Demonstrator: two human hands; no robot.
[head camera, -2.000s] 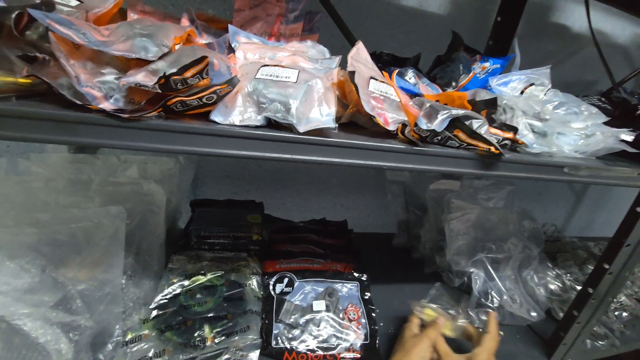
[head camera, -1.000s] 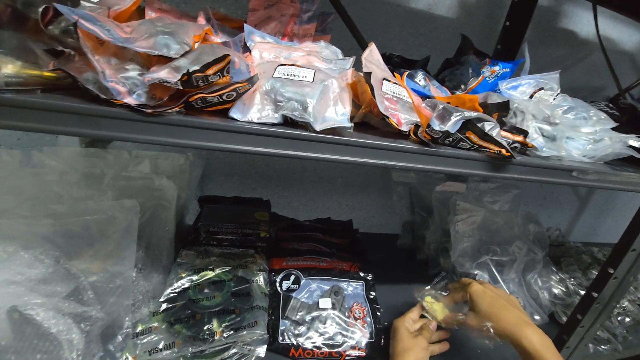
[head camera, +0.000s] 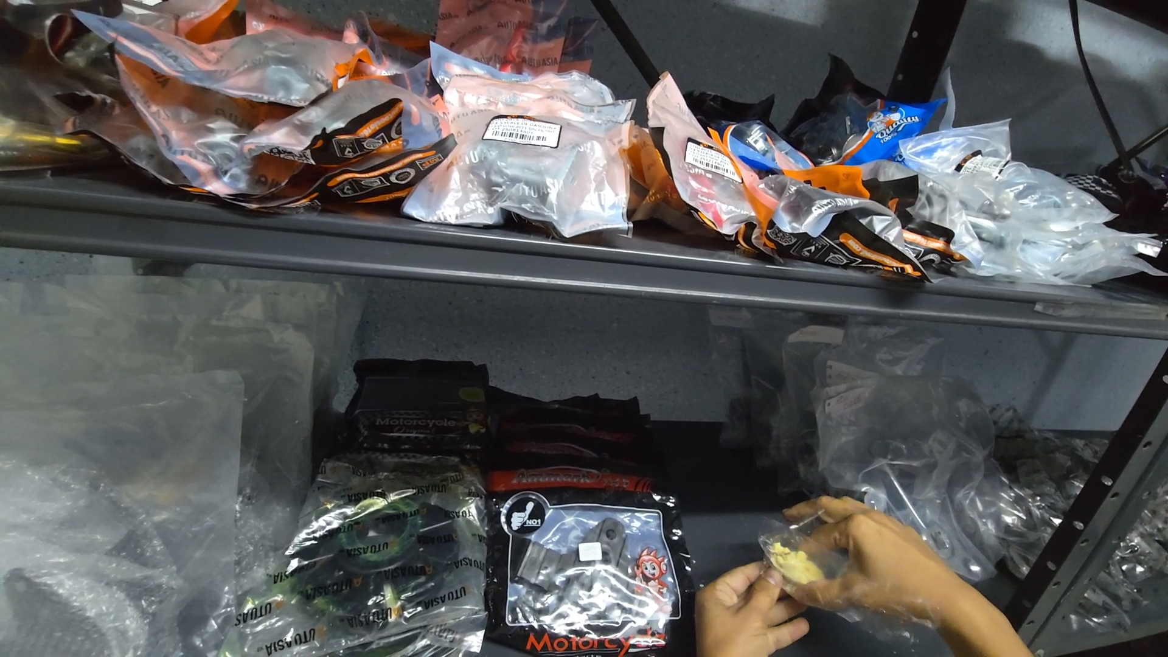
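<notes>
Between my hands, at the lower right over the lower shelf, is a small clear plastic bag (head camera: 796, 563) with pale yellow pieces inside. My left hand (head camera: 750, 610) pinches the bag's lower left edge between thumb and fingers. Around the bag's upper right side curl the fingers of my right hand (head camera: 853, 557), the forearm reaching in from the lower right. Left of my hands lies a black-edged packet (head camera: 591, 570) with grey metal parts showing through its window. A clear printed bag (head camera: 374, 547) with green ring-shaped parts sits beside that packet.
The front edge of the upper metal shelf (head camera: 547, 274) runs above my hands, bearing silver and orange parts bags (head camera: 538, 173). Large clear bags (head camera: 119, 511) fill the lower left. Clear bags of metal parts (head camera: 903, 438) stand behind my right hand, near a perforated upright (head camera: 1095, 511).
Both hands have stayed together at the lower right. The yellow contents of the small bag show more plainly than two seconds ago, and my left hand sits lower left of the right.
</notes>
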